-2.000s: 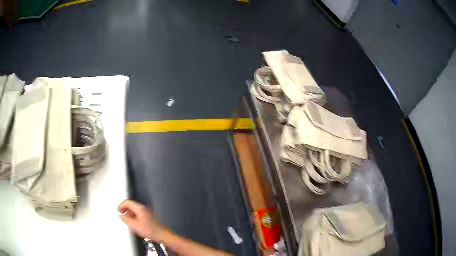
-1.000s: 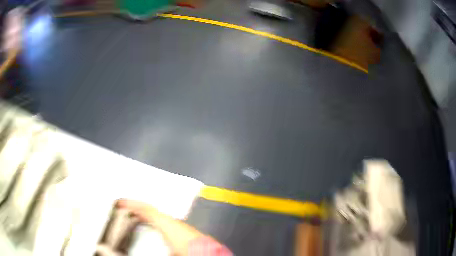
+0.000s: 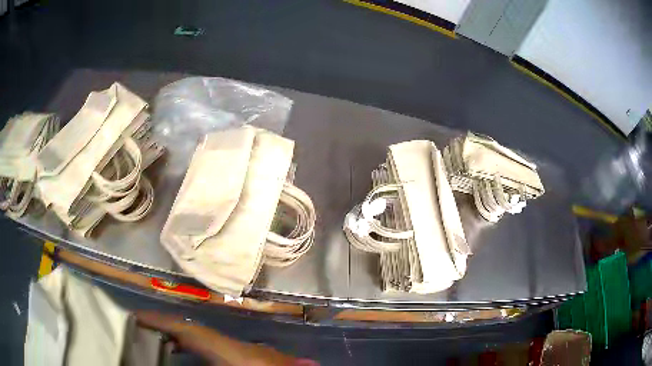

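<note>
A thick beige tote bag bundle [image 3: 78, 325] is at the bottom left edge, blurred and partly cut off, in front of the trolley's near edge. My right hand [image 3: 204, 342] reaches in from the bottom to its right side and holds it; the fingers are blurred and partly hidden. My left hand is not in view. On the grey trolley top lie stacks of folded tote bags: one at centre left [image 3: 229, 200] and one at centre right [image 3: 425, 214], their handles facing each other. White paper pieces [image 3: 368, 218] show at the right stack's handles.
More bag stacks lie at the trolley's left [image 3: 96, 157] and right [image 3: 500, 168]. A crinkled clear plastic bag [image 3: 214, 104] lies behind. A red item [image 3: 180, 289] is below the near edge. A green object [image 3: 611, 297] stands at right.
The view has swung from the white table and floor to the trolley. The bundle and my right hand now show at the bottom left, beside the trolley.
</note>
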